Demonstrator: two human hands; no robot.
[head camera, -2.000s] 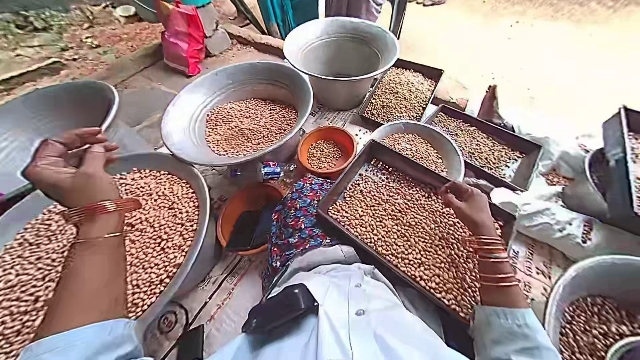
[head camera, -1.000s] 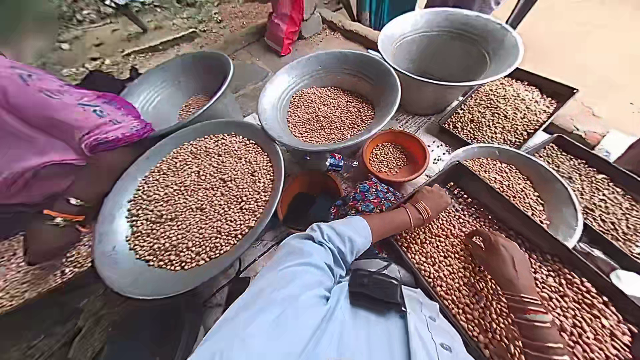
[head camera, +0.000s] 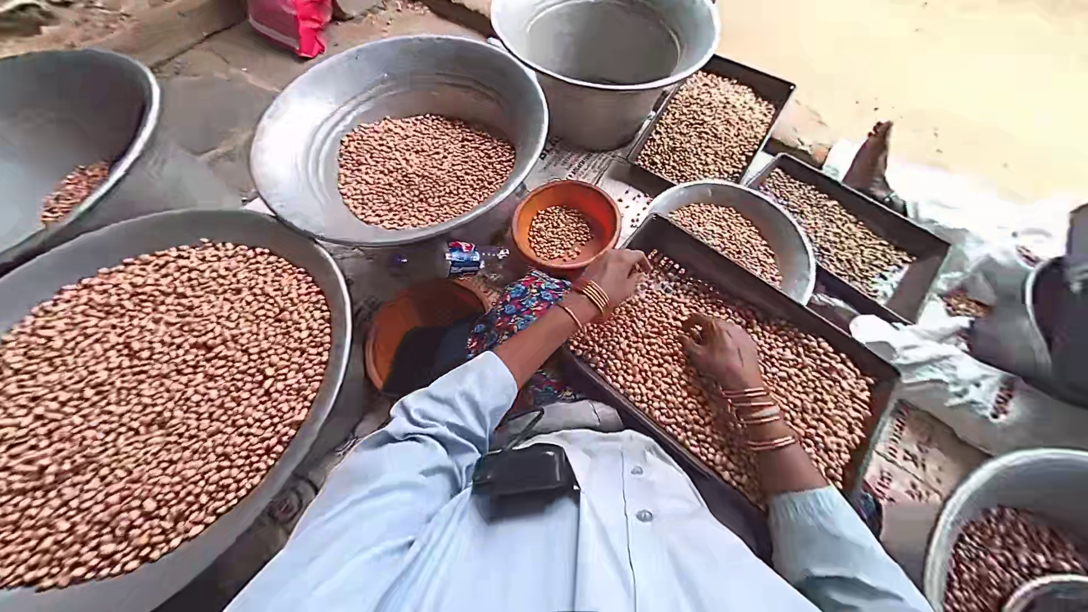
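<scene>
A dark rectangular tray (head camera: 880, 374) full of light brown nuts or seeds (head camera: 790, 365) lies in front of me, slanting down to the right. My left hand (head camera: 619, 276) is over its upper left corner, fingers bent, beside a small orange bowl (head camera: 612, 208) with some of the same nuts. On the nuts in the middle of the tray rests my right hand (head camera: 722, 350), fingers curled down. Whether either hand grips any nuts cannot be made out. Bangles circle both wrists.
Wide metal basins of nuts stand at the left (head camera: 340, 340) and upper middle (head camera: 289, 127). A deep metal pot (head camera: 586, 106) is behind. More trays (head camera: 786, 93) and a round metal bowl (head camera: 803, 255) lie beyond my tray. An orange container (head camera: 382, 340) and a small bottle (head camera: 463, 257) are left of my left hand.
Two seconds ago my left hand was raised over the large left basin; now it is at the tray. A person in pink at the left, seen one second ago, is out of view. The view has shifted.
</scene>
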